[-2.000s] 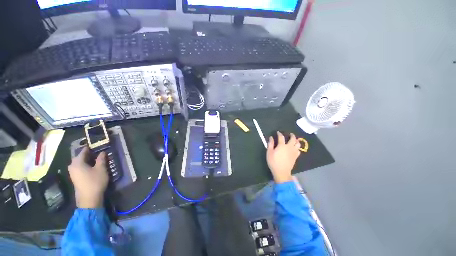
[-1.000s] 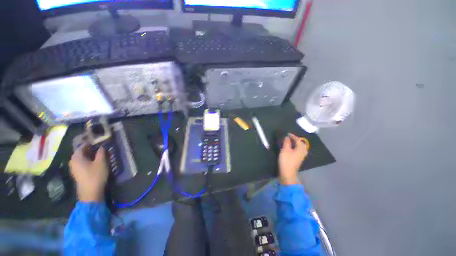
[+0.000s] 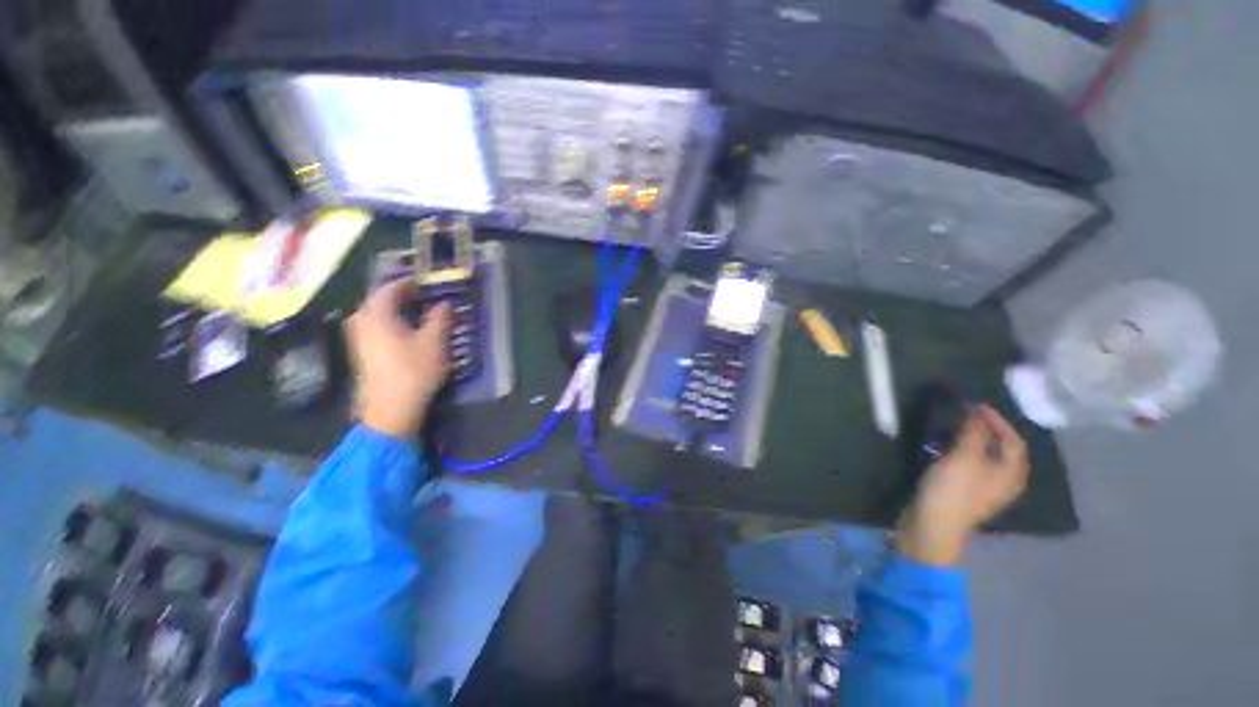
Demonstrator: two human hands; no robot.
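An open flip phone [image 3: 461, 333] lies on the left coupler plate [image 3: 493, 332]. My left hand [image 3: 395, 356] has its fingers and thumb around the phone's lower half, covering part of the keypad. A second open flip phone [image 3: 714, 376], screen lit white, lies on the right coupler plate [image 3: 653, 362], untouched. My right hand [image 3: 973, 474] is at the mat's right end, fingers bent, beside the dark mouse [image 3: 939, 416]. The picture is blurred, so whether it touches the mouse or holds anything is unclear.
Blue cables [image 3: 603, 321] run from the tester [image 3: 552, 162] between the plates. An orange-yellow strip [image 3: 823, 332], white stick [image 3: 880, 377] and white fan [image 3: 1132, 354] are rightward. Yellow paper [image 3: 221, 276] and a spare phone [image 3: 298, 365] are left. Trays [image 3: 228, 569] of phones are below the bench.
The view has swung left, showing a tray at the lower left. My left hand stays at the left phone. My right hand has come off the mouse to its near side, fingers more bent.
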